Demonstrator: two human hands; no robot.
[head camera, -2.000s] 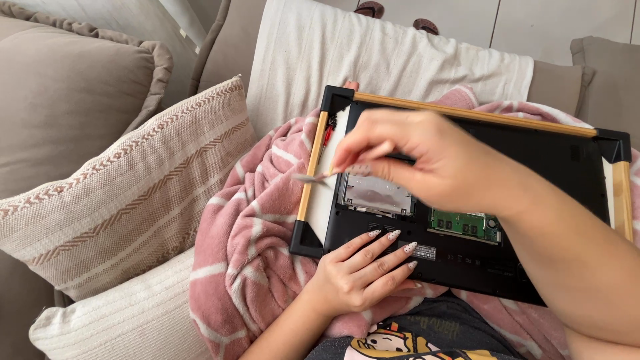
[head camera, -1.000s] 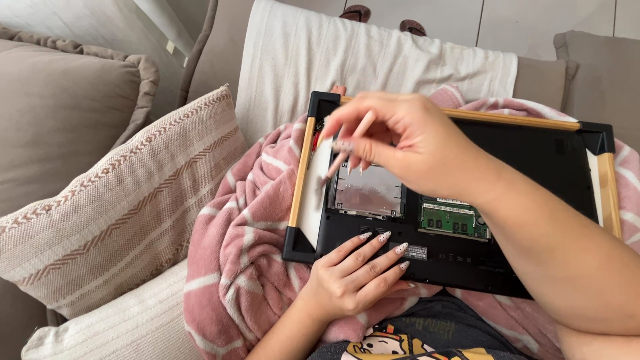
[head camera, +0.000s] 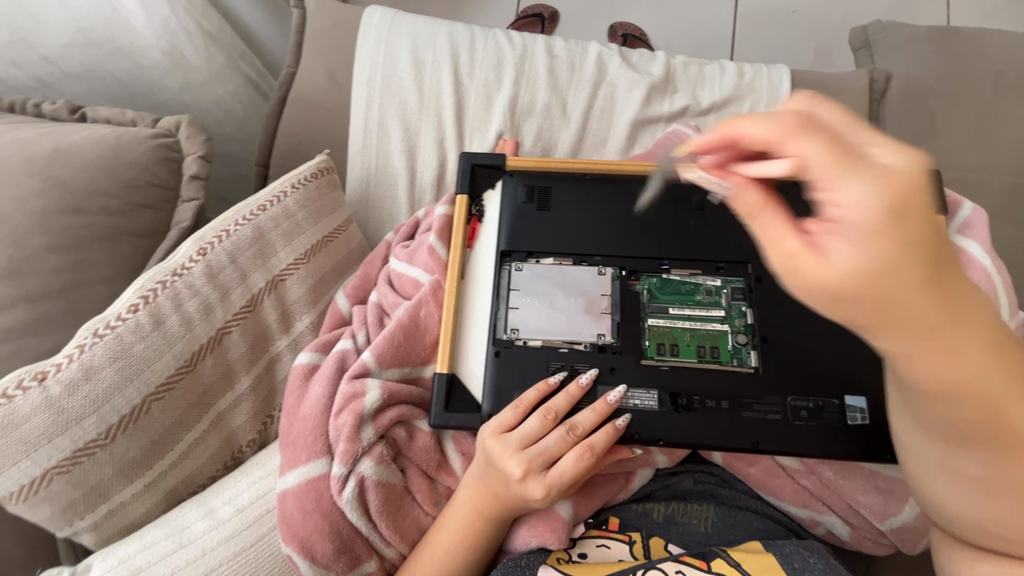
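A black laptop (head camera: 608, 216) lies underside up on a white tray with a wooden rim (head camera: 452, 280) and black corners. Its bay shows a silver drive (head camera: 560, 302) on the left and a green memory module (head camera: 688, 342) on the right. My left hand (head camera: 544, 448) rests flat, fingers spread, on the laptop's near left edge. Above the laptop's far side, my right hand (head camera: 824, 208) pinches a slim brush (head camera: 656, 184) with a pale handle; its blurred bristle end points down and left. The brush appears raised off the surface. My right hand and forearm hide the laptop's right part.
Small red and dark items (head camera: 474, 228) lie in the tray's far left corner. The tray sits on a pink blanket (head camera: 360, 400) over the lap. A patterned cushion (head camera: 176, 344) is at the left, a cream cloth (head camera: 560, 88) beyond the tray, and sandals (head camera: 534, 18) on the floor.
My right hand has moved from the tray's left side to the right, over the laptop's far part, with the brush still in it. My left hand stays on the laptop's near edge.
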